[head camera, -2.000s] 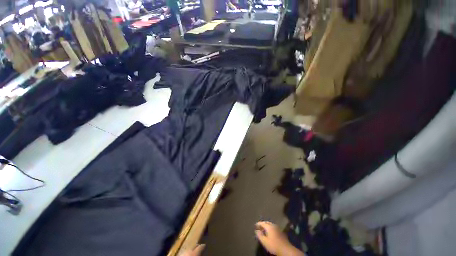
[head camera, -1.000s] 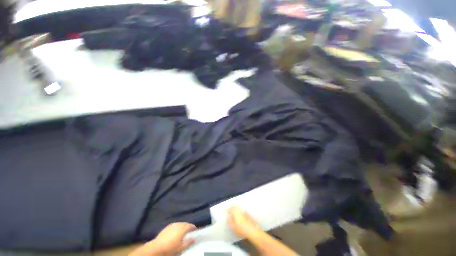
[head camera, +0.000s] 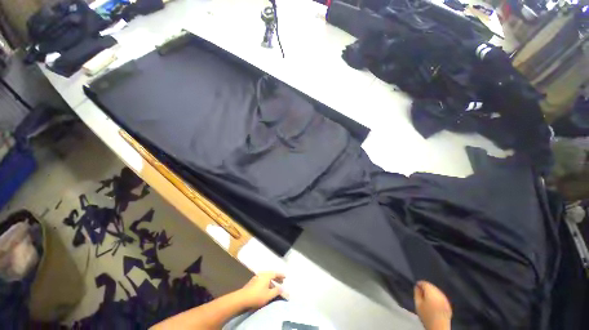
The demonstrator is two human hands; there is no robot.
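Observation:
Black fabric (head camera: 213, 122) lies in a layered rectangle on the pale table, smooth at the left and wrinkled toward the right, where loose folds (head camera: 465, 238) run to the table's end. My right hand (head camera: 433, 306) is closed on the near edge of the loose fabric at the lower right. My left hand (head camera: 261, 290) is at the near table edge, fingers curled, just below the lay's near right corner; whether it holds anything is unclear. A yellow-brown measuring stick (head camera: 181, 187) lies along the near table edge. Dark weights (head camera: 174, 42) sit at the lay's left end.
A cutting machine (head camera: 267, 27) with a black cord stands beyond the lay. Dark cloth piles (head camera: 445, 71) lie across the far right. A cream block (head camera: 100, 60) and folded dark pieces are at far left. Black scraps (head camera: 103, 219) and an olive bag (head camera: 61, 271) are on the floor.
The view has swung left, showing the whole lay. My right hand has gone from the pale table surface to the loose fabric. My left hand is still near the table edge.

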